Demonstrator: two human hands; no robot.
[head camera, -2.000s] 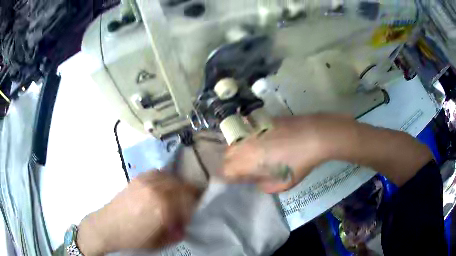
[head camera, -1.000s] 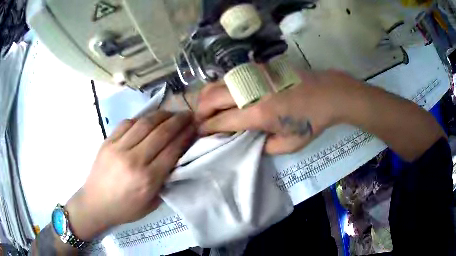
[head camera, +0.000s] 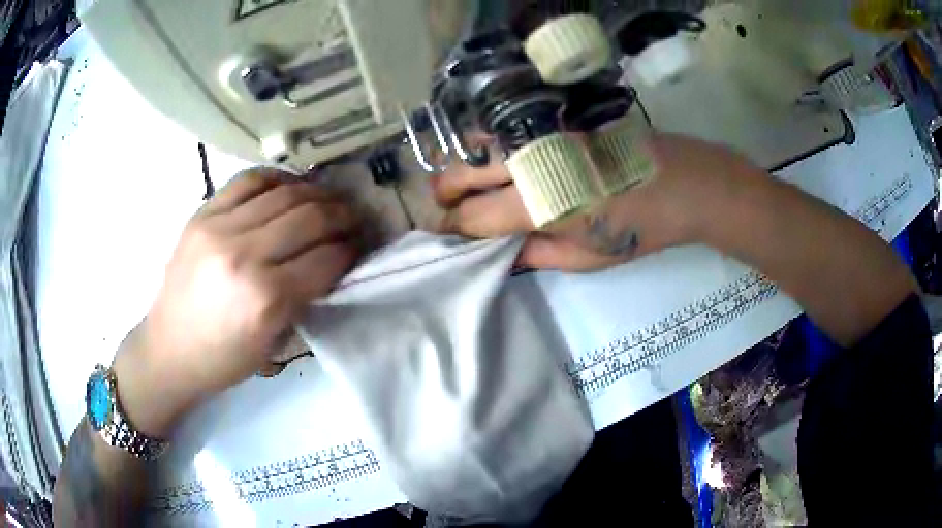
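A pale grey cloth workpiece (head camera: 454, 382) runs from under the machine head over the table's front edge, with a dark line along its upper part. My left hand (head camera: 253, 278) grips its left edge, fingers curled, left of the needle area. My right hand (head camera: 578, 222) lies on the cloth's upper right, partly hidden behind the ribbed tension dials (head camera: 553, 180). The cream sewing machine (head camera: 186, 83) fills the top. The presser foot (head camera: 383, 167) shows small and dark between my hands; the needle tips cannot be made out.
Bent wire thread guides (head camera: 434, 139) hang on the head's front. A printed ruler (head camera: 671, 335) runs along the front of the white table (head camera: 114, 258). Long grey cloth layers (head camera: 26, 309) lie at the left edge. A blue crate (head camera: 702, 474) with scraps is at lower right.
My left hand has moved left and up, away from my right hand. The cloth is spread flatter between them. Earlier both hands were close together at the needle area.
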